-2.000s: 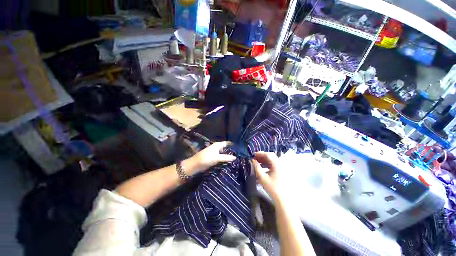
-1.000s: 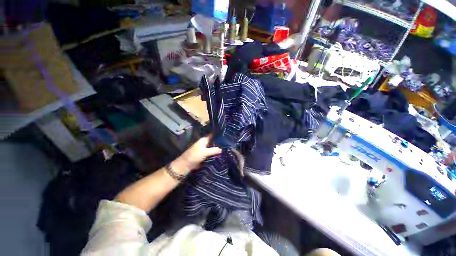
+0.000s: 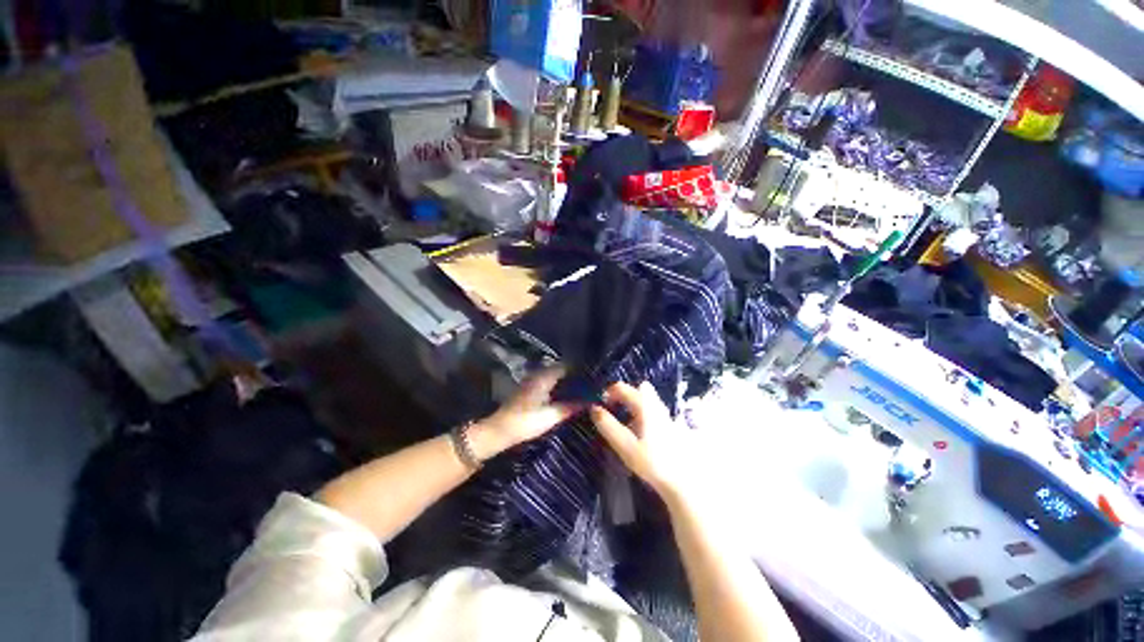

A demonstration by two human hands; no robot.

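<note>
Dark striped cloth (image 3: 533,483) hangs from my hands down over my lap. More striped cloth (image 3: 684,295) lies beyond my hands, on the heap left of the sewing machine. My left hand (image 3: 533,408) grips the cloth at its upper edge, with a bracelet at the wrist. My right hand (image 3: 635,430) pinches the same cloth close beside it; the fingertips of both hands nearly meet. A plain dark piece (image 3: 587,314) extends upward from between the hands. The exact edges held are blurred.
The white sewing machine (image 3: 928,439) stands on the white table (image 3: 765,502) at right. A green-handled tool (image 3: 874,255) is upright near its left end. A red packet (image 3: 671,188) and thread cones (image 3: 585,105) stand behind the heap. A grey box (image 3: 408,295) is left of my hands.
My right hand, out of sight one second ago, is back on the cloth beside my left hand. The striped piece that stood up above my left hand now lies over to the right. The view has shifted slightly.
</note>
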